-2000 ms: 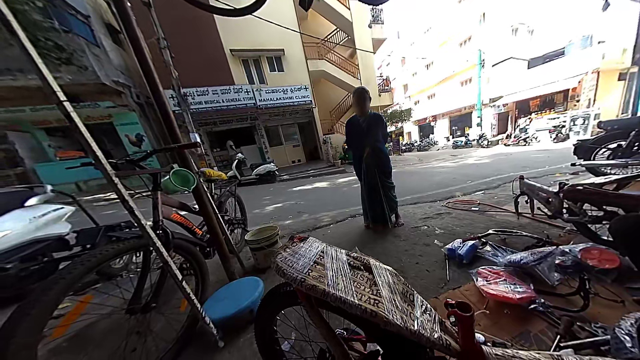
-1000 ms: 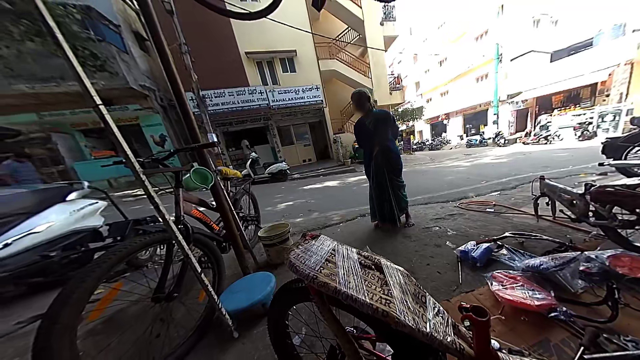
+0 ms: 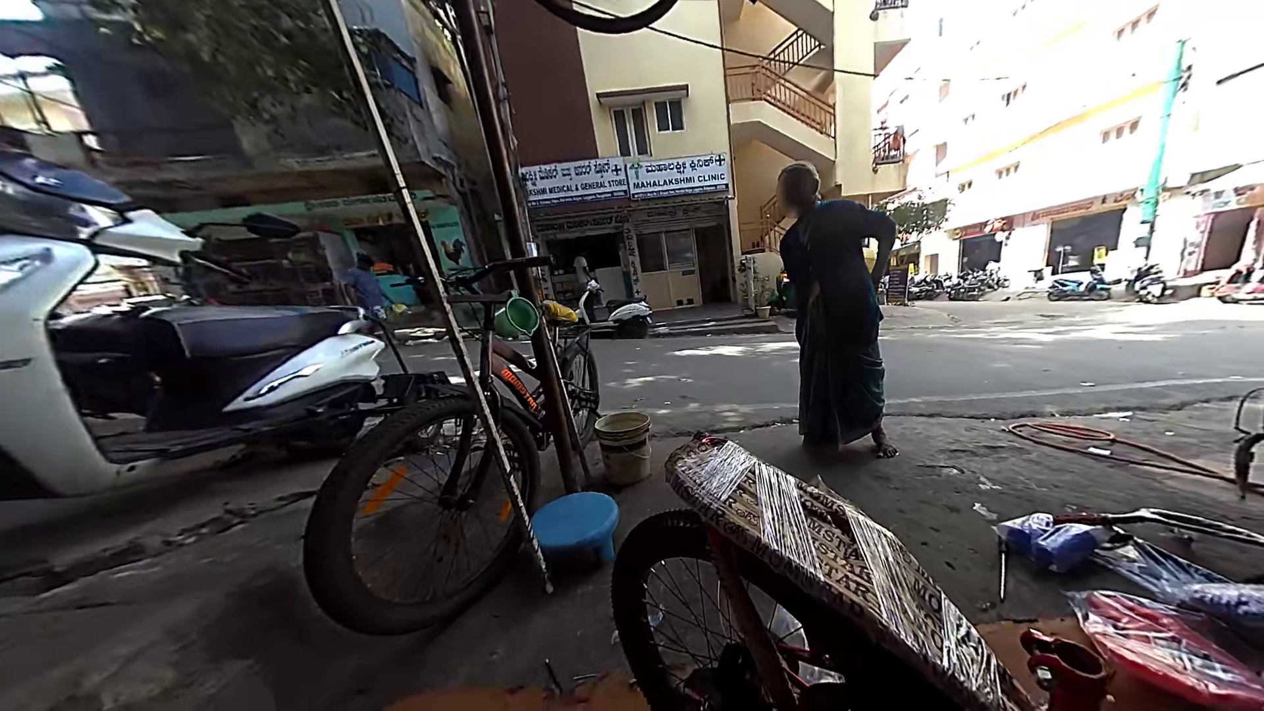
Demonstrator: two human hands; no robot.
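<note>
Neither my left hand nor my right hand shows in the head view, so what they hold or touch is hidden. Closest to me at the bottom, a partly wrapped bicycle stands with a cardboard panel (image 3: pixel 810 543) strapped in clear film along its top and a knobby front or rear tyre (image 3: pixel 632 592) below it. To its right are a red metal frame part (image 3: pixel 1068 667) and a red item in clear plastic (image 3: pixel 1165 642). A blue item in plastic (image 3: pixel 1055 541) lies on the ground beyond them.
A bicycle (image 3: pixel 420 513) leans near a rusty pole (image 3: pixel 523 247), beside a blue stool (image 3: pixel 575 523) and a bucket (image 3: pixel 623 446). A white scooter (image 3: pixel 296 380) is at the left. A person (image 3: pixel 837 316) stands near the road (image 3: pixel 948 365); a hose (image 3: pixel 1096 439) lies to the right.
The view has swung left, bringing more of the white scooter into sight. The person, who faced this way two seconds ago, has turned and now stands with an arm bent at the back.
</note>
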